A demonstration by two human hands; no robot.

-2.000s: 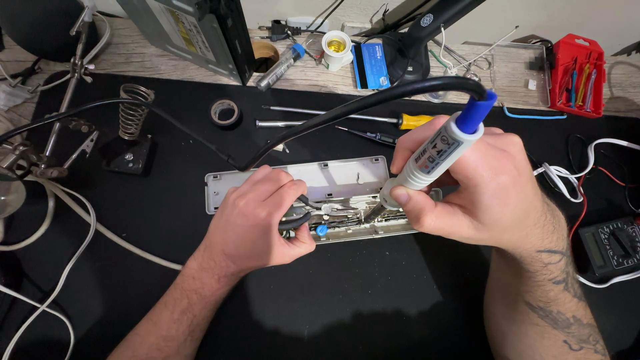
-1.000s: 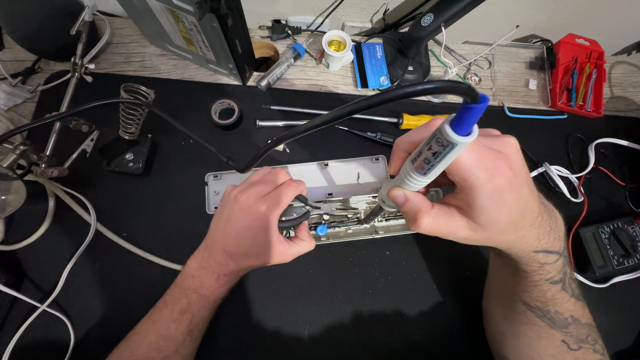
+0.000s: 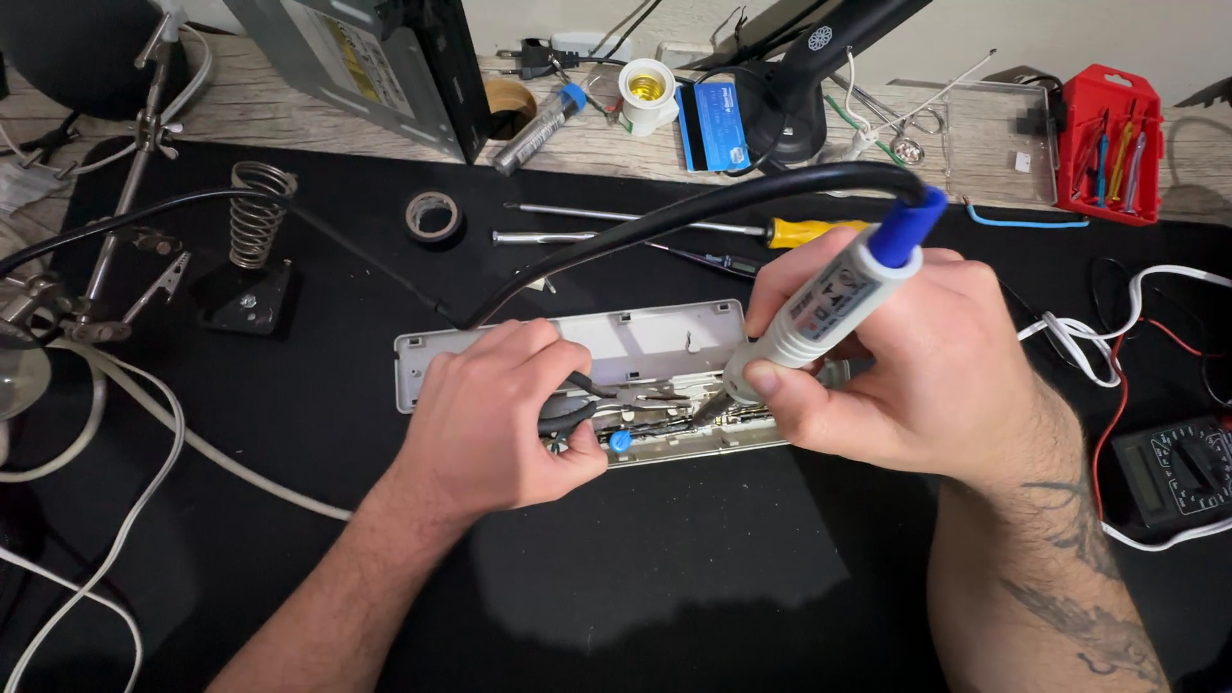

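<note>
My left hand point(image 3: 500, 414) grips pliers with dark handles point(image 3: 568, 414), their metal jaws lying over the inside of an opened long light-grey plastic case point(image 3: 712, 448). My right hand point(image 3: 895, 366) holds a soldering iron with a pale handle and blue cord end point(image 3: 818, 298), slanting down to the left. Its dark tip is at the parts inside the case, right of the plier jaws; the exact contact point is too small to tell. A blue round component point(image 3: 621, 442) sits in the case beside my left fingertips. The flat grey cover half point(image 3: 664, 342) lies behind, partly hidden by both hands.
Behind the case lie a yellow-handled screwdriver point(image 3: 808, 232) and a tape roll point(image 3: 433, 218). A spring iron stand point(image 3: 255, 250) and helping-hands clamp point(image 3: 159, 289) stand at left. A multimeter point(image 3: 1174, 472) lies at right, a red tool case point(image 3: 1112, 144) behind. The iron's black cable point(image 3: 674, 212) arches over the mat.
</note>
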